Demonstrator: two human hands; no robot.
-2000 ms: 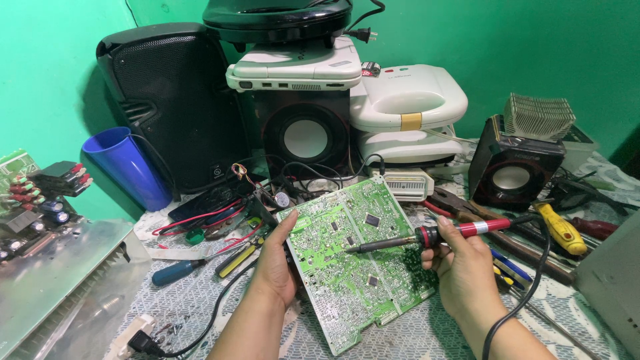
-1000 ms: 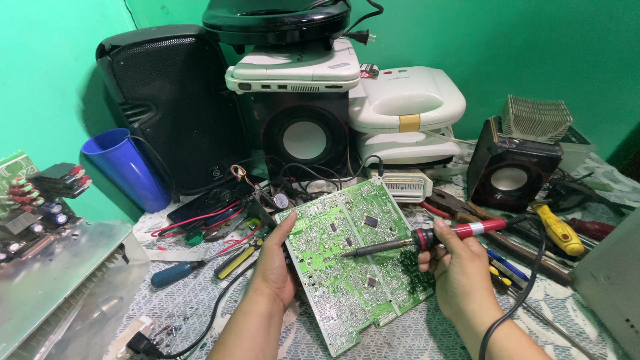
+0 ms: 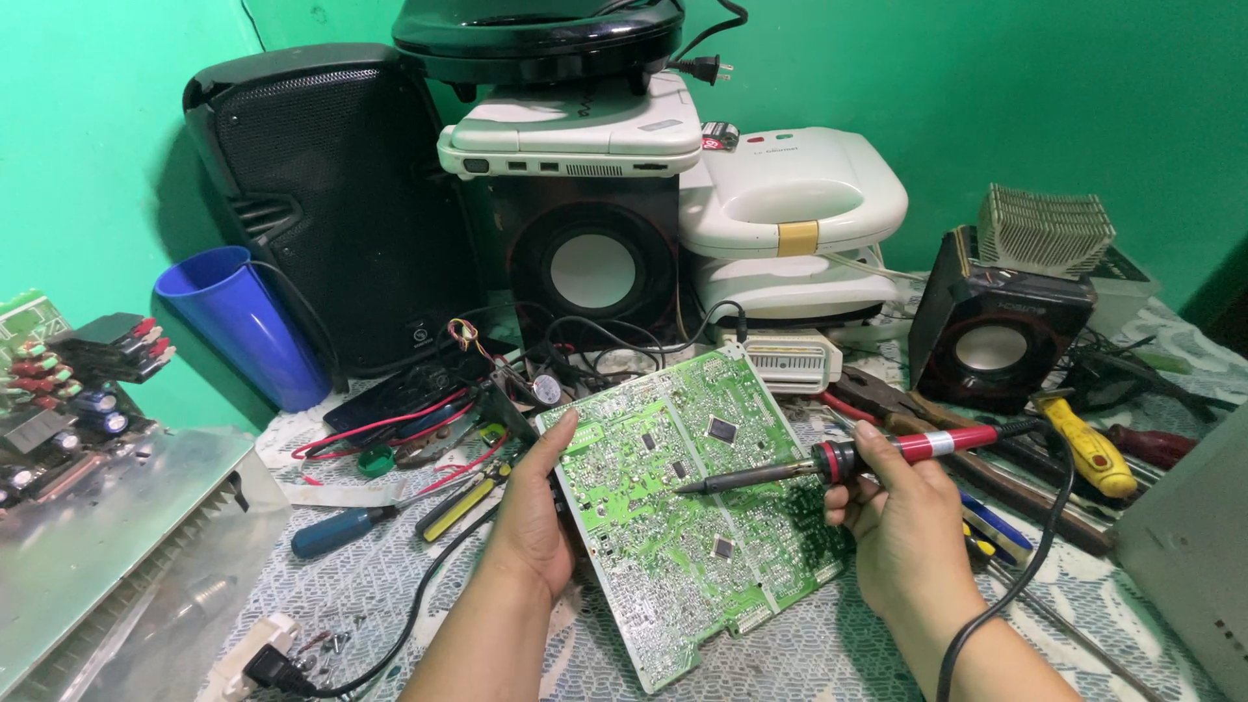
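A green printed circuit board (image 3: 643, 575), dense with solder joints and several black chips, is tilted in front of me. My left hand (image 3: 531, 517) grips its left edge, the thumb lying on the face near the upper left corner. In my right hand (image 3: 902, 517) is a soldering iron (image 3: 936, 444) with a red and black handle, held over the board's right side. Its metal tip points left, at or just above the middle of the board near a small chip; whether it touches cannot be told. The iron's black cord passes over my right wrist.
Blue-handled (image 3: 341, 531) and yellow-black (image 3: 463, 502) screwdrivers lie left of the board, near a white power socket (image 3: 255, 653). Pliers (image 3: 868, 390) and a yellow-handled tool (image 3: 1087, 448) lie right. Behind stand speakers (image 3: 331, 214), a white laptop (image 3: 585, 136) and a blue cup (image 3: 249, 327). A plastic box (image 3: 214, 507) borders the left.
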